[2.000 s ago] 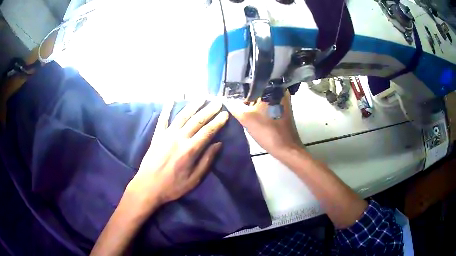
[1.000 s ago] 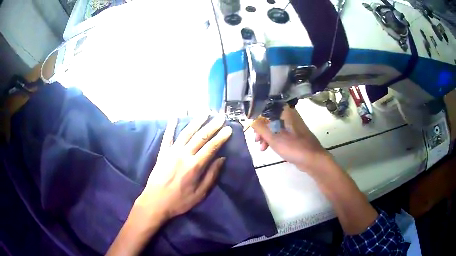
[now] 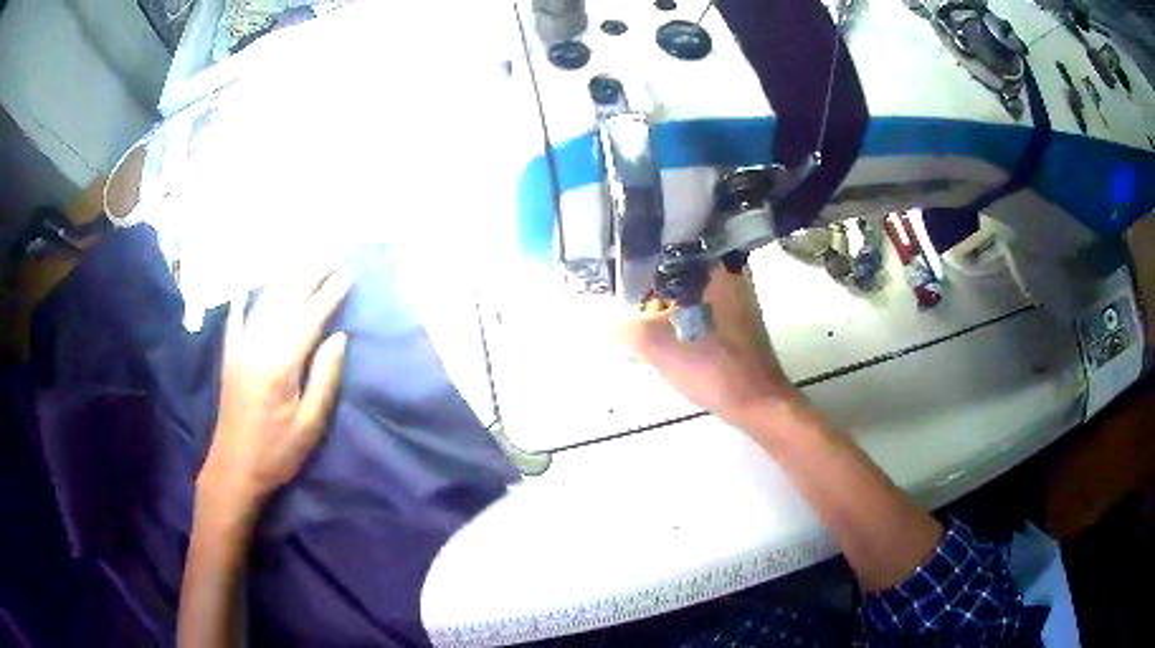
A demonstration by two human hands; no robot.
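Observation:
The dark purple garment panel (image 3: 380,468) lies left of the needle and hangs over the table's front edge. My left hand (image 3: 281,380) rests flat on it with the fingers spread, its tips in glare. The white sewing machine head with a blue stripe (image 3: 925,146) stands over the table. My right hand (image 3: 703,348) is under its left end, beside the presser foot and needle area (image 3: 589,272). The tension assembly partly hides its fingers, so I cannot tell whether they hold anything. The panel does not touch the needle area.
A small red-handled tool (image 3: 915,260) and a tangled heap of metal parts (image 3: 839,251) lie under the arm. A purple cloth strip (image 3: 811,101) hangs over the head. The edge ruler (image 3: 633,605) runs along the table front. Strong glare covers the table's back left.
My left hand and the panel have moved left, away from the needle, uncovering the table front. My right hand has moved slightly left, its fingers now more hidden behind the tension assembly.

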